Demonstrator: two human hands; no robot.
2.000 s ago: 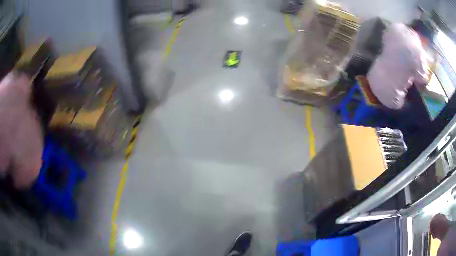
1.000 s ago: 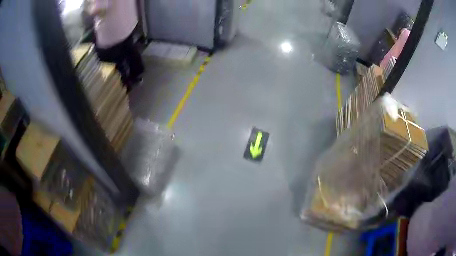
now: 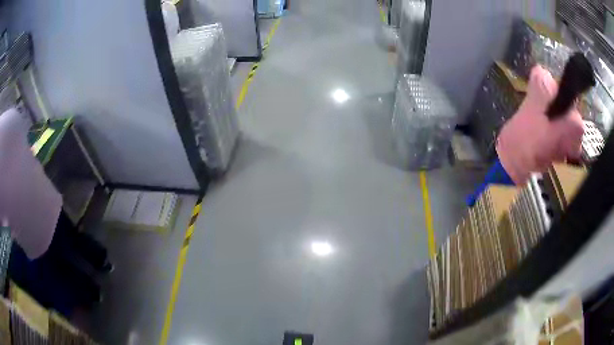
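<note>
Neither of my hands is in the picture. The grey glossy floor (image 3: 303, 182) of an aisle lies straight in front of me. A black floor marker (image 3: 298, 337) with a bit of bright green shows at the bottom edge, cut off. Upright brown and white cardboard sheets (image 3: 481, 236) stand in a row at the right. A film-wrapped clear block (image 3: 423, 121) stands on the floor beyond them.
A tall wrapped stack (image 3: 207, 94) stands at the left partition. White trays (image 3: 140, 207) lie on the floor left. A person in pale pink (image 3: 23, 182) stands at left; another in pink (image 3: 538, 131) is at right. Yellow tape (image 3: 428, 212) lines the aisle.
The view has moved forward along the aisle. The green arrow marker has slid to the bottom edge, and the tied cardboard bundle at the right has dropped mostly out of view.
</note>
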